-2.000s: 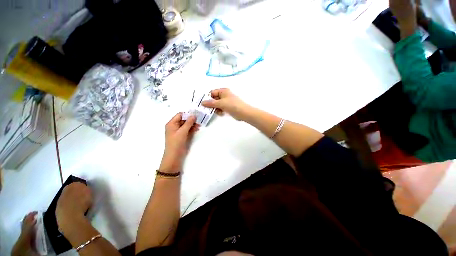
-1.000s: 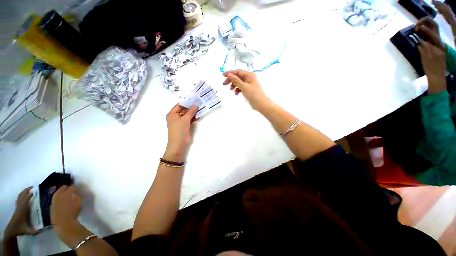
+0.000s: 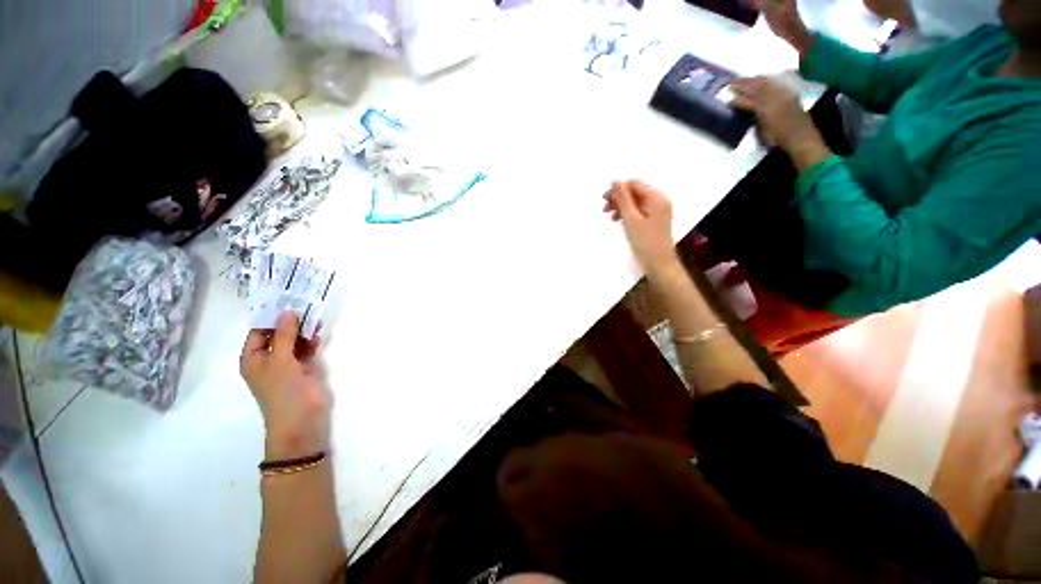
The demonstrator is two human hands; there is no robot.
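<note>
My left hand [image 3: 283, 371] holds several small white printed cards [image 3: 288, 288] in a fan, over the table on the left. The cards have dark stripes. My right hand [image 3: 645, 222] is over the table's right part, apart from the cards, with its fingers slightly bent and nothing visible in it. A loose heap of silvery-white cables [image 3: 280, 205] lies just beyond the cards. A bulging clear bag of cables [image 3: 128, 319] lies to the left of my left hand.
A blue-edged white bag [image 3: 413, 188] lies beyond the hands. A black bag [image 3: 154, 148] and a roll [image 3: 274, 120] are at the back left. At the right, a person in a green sleeve [image 3: 879, 228] has a hand at a black tray [image 3: 702, 97] near the table edge.
The view has turned right. My right hand has moved away from the cards to the right. My left hand still holds the fanned cards. The neighbour's black tray now shows more fully.
</note>
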